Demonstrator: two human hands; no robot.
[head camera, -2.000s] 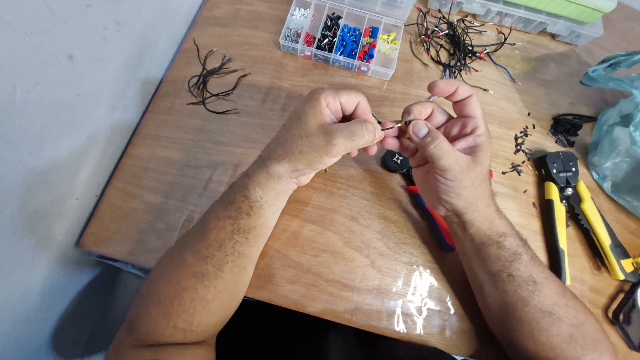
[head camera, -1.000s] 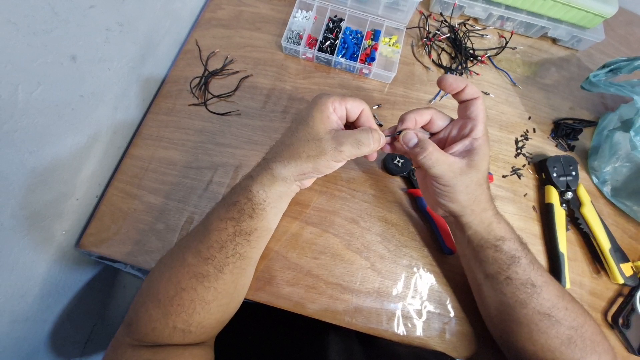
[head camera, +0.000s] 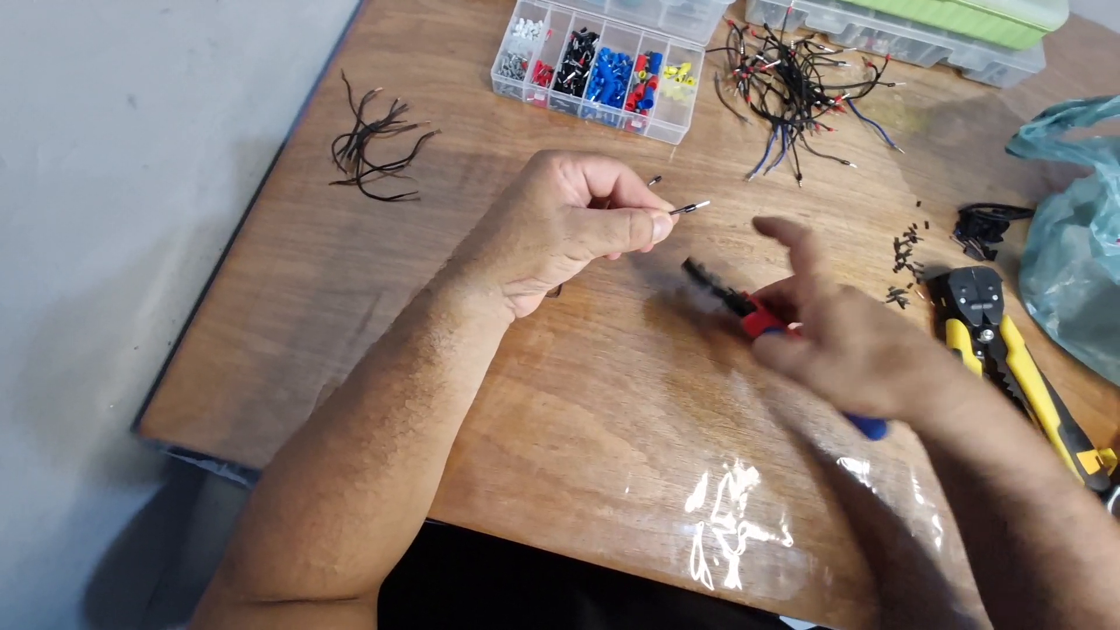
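Note:
Between thumb and forefinger, my left hand (head camera: 604, 206) pinches a thin black wire, mostly hidden by the hand. A ferrule with a black collar and bare metal sleeve (head camera: 693, 207) sits on its end, pointing right; a second metal tip (head camera: 654, 180) shows just above the fingers. My right hand (head camera: 831, 324), blurred, is around the red and blue handles of a crimping tool (head camera: 757, 317), its dark head angled up and left below the ferrule. The index finger is raised off the handles.
A clear compartment box (head camera: 595, 109) holds coloured ferrules. Near it lie a heap of ferruled wires (head camera: 787, 83) and, at left, loose black wires (head camera: 372, 149). Yellow-handled wire strippers (head camera: 989, 324), small black offcuts (head camera: 906, 254), a black cable bundle (head camera: 984, 229) and a teal plastic bag (head camera: 1076, 236) occupy the right.
My right hand has left the wire end and moved down and right, taking hold of the crimping tool that lay on the table. My left hand still pinches the wire, its ferrule now exposed.

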